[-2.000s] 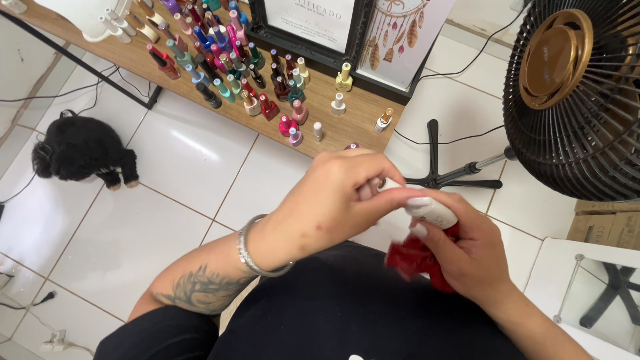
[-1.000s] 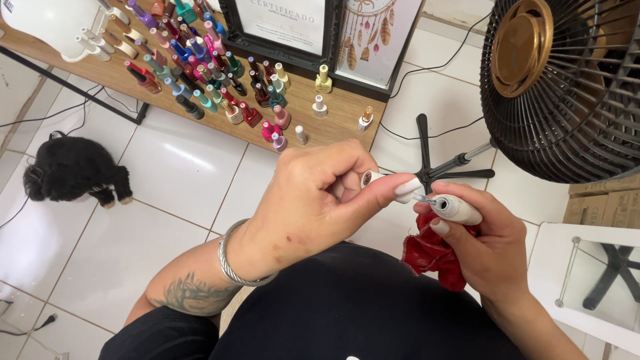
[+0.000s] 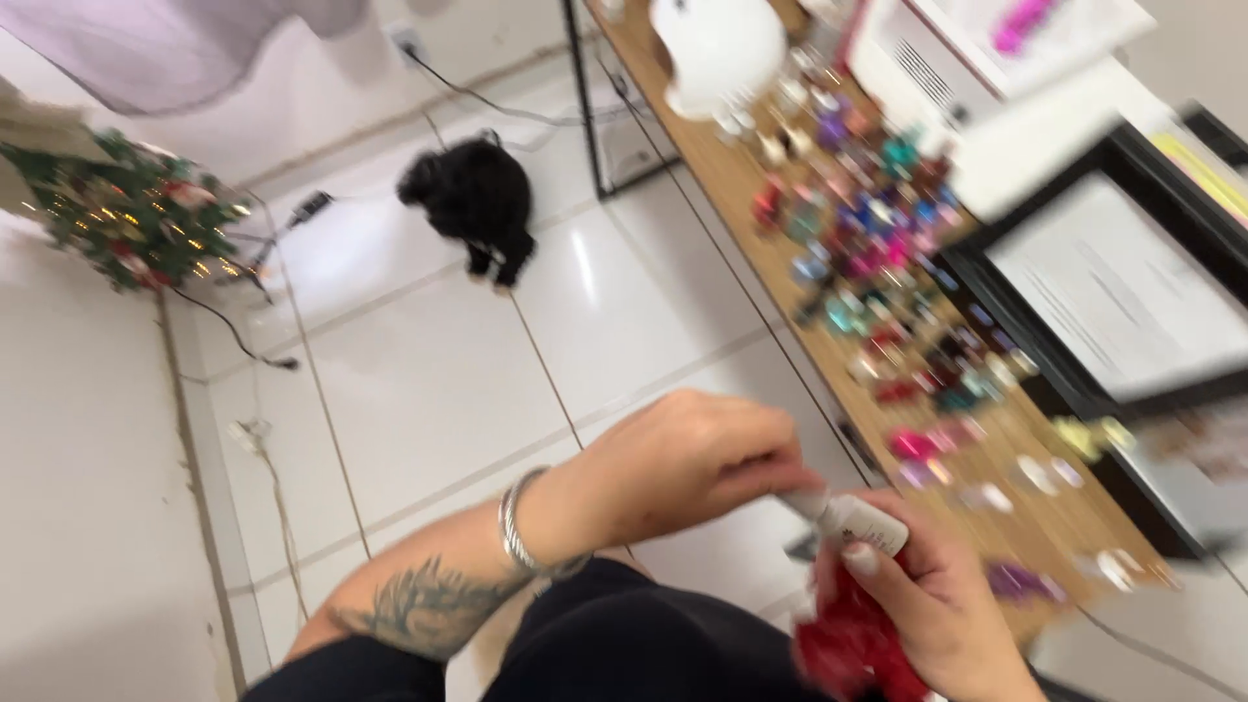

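My right hand [image 3: 931,595] holds a small white nail polish bottle [image 3: 873,526] with dark print, its neck pointing left. A crumpled red cloth or glove [image 3: 853,643] hangs below the bottle from that same hand. My left hand [image 3: 707,468], with a silver bracelet at the wrist, pinches the bottle's whitish cap [image 3: 805,501] at the neck. Blur hides whether cap and neck touch. Many coloured nail polish bottles [image 3: 892,234] stand on a wooden table to the right.
The wooden table [image 3: 721,185] runs diagonally, with a black picture frame [image 3: 1063,390] and a white lamp-like device [image 3: 721,54]. A black dog [image 3: 478,205] is on the tiled floor. Power cords [image 3: 229,336] lie near a lit, decorated Christmas tree [image 3: 127,210].
The view has swung strongly left. My left hand held the cap apart from the bottle's mouth one second ago; now the cap is at the neck.
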